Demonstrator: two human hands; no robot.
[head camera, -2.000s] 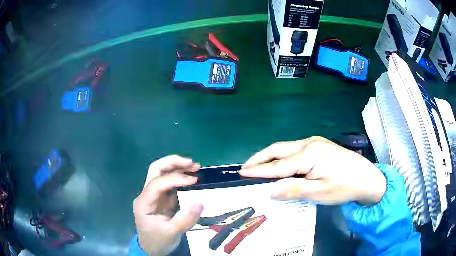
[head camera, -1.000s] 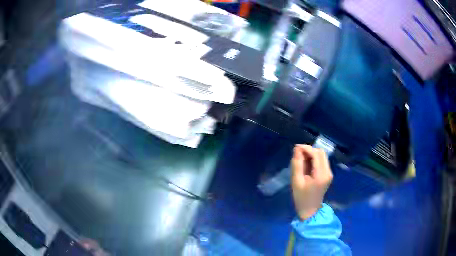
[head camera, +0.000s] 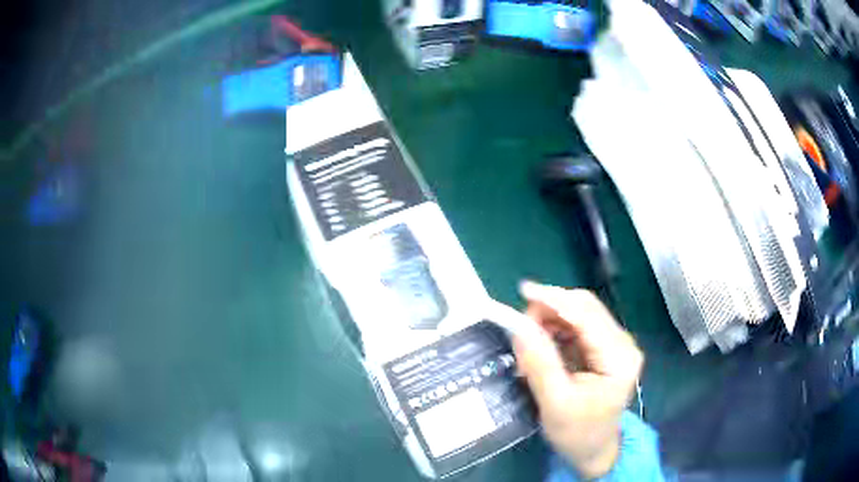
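Observation:
A white retail box (head camera: 400, 273) with black panels and a tester picture stretches diagonally across the centre, a plain white flap at its far end. A white rectangle (head camera: 454, 424) shows on its near black panel. My right hand (head camera: 582, 377) is at the box's near right edge, fingers curled and thumb side overlapping the panel; blur hides whether it grips the box or something small. My left hand is not in view. A blue battery tester (head camera: 259, 89) with red clamps lies behind the far flap.
A black scanner (head camera: 573, 171) with its handle towards me lies right of the box. A thick stack of flat white cartons (head camera: 683, 198) is at right, with an orange ring (head camera: 810, 149) beyond. Another box (head camera: 438, 33) and blue tester (head camera: 542, 24) are at the top.
The view has swung from the dark machine at right back to the bench. My right hand is now at the box, which shows its black panels and picture rather than the earlier clamp picture.

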